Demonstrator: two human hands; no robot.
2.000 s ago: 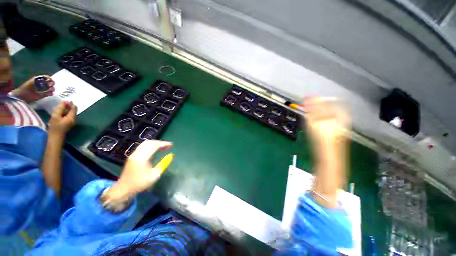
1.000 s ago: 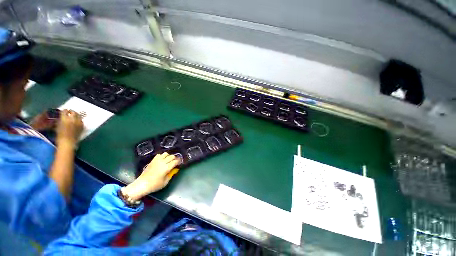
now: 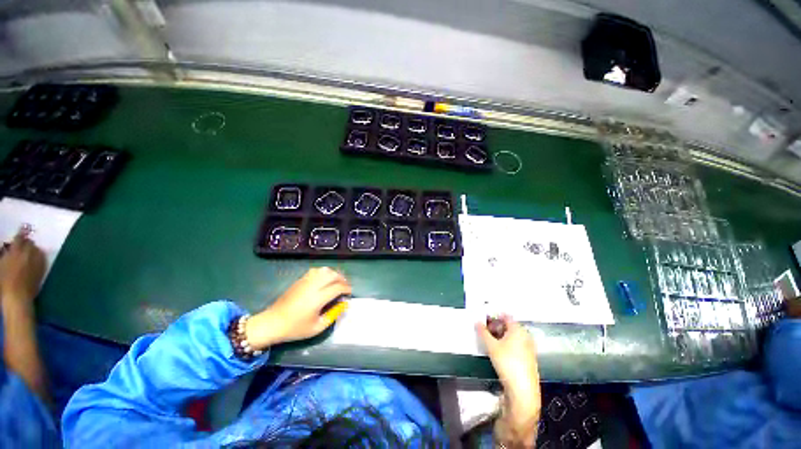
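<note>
A black foam tray [image 3: 360, 221] with two rows of pockets lies in front of me, black square housings with pale rims in its pockets. Below it is a white strip [image 3: 408, 326]. My left hand [image 3: 303, 307], with a yellow finger cot, rests at the strip's left end, fingers curled; whether it holds anything is hidden. My right hand [image 3: 512, 346] is at the strip's right end, its fingertips closed around a small dark item [image 3: 497, 327]. A white parts sheet [image 3: 531, 285] with small dark pieces lies right of the tray, just above my right hand.
Another foam tray [image 3: 413, 138] stands behind, near an orange and blue marker [image 3: 457, 110]. Clear blister trays [image 3: 698, 289] and a blue item [image 3: 628, 296] are at right. More trays [image 3: 61, 174] and a person's hand [image 3: 22, 267] are at left. Another tray [image 3: 571, 421] lies below the bench edge.
The foam tray has turned to lie straight across in front of me. My left hand has left it for the strip. My right hand has come back into view at the strip. The view has swung right.
</note>
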